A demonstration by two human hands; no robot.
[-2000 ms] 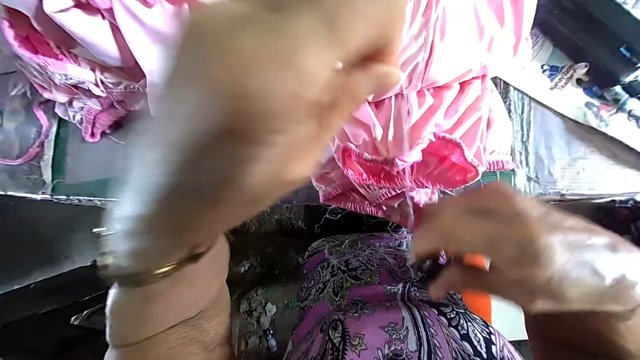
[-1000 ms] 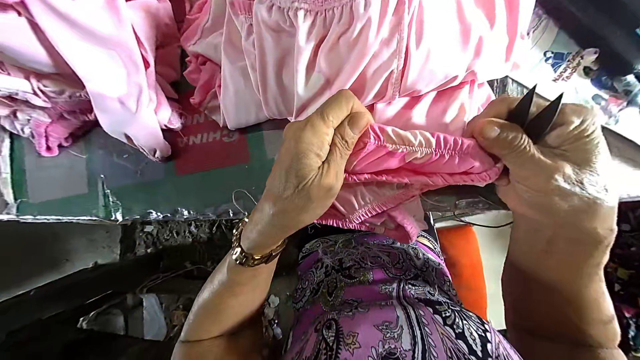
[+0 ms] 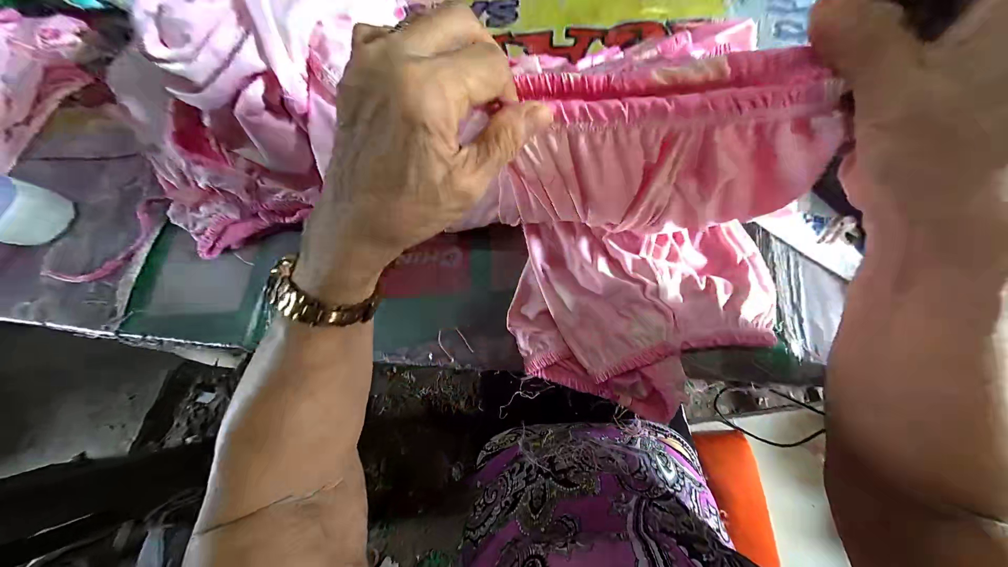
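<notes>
A pink garment [image 3: 630, 173] with a gathered elastic waistband is stretched between my two hands, its lower part hanging over the table's front edge. My left hand [image 3: 425, 126], with a gold-coloured watch or bracelet [image 3: 323, 303] at the wrist, is closed on the band's left end. At the band's right end my right hand [image 3: 906, 102] grips the cloth, partly cut off by the top edge of the view. A dark shape shows by the right hand's fingers; whether it is the pointed black tool seen earlier I cannot tell.
More pink garments [image 3: 236, 118] lie heaped at the left on the table [image 3: 205, 283]. A white rounded object [image 3: 35, 213] sits at the far left. Below the table edge are my patterned purple clothing [image 3: 583, 504], an orange object [image 3: 736, 496] and a thin black cable [image 3: 756, 429].
Both hands have risen from near the table's front edge, holding the garment band up and stretched wider. One second ago a pair of dark pointed blades showed plainly in the right hand.
</notes>
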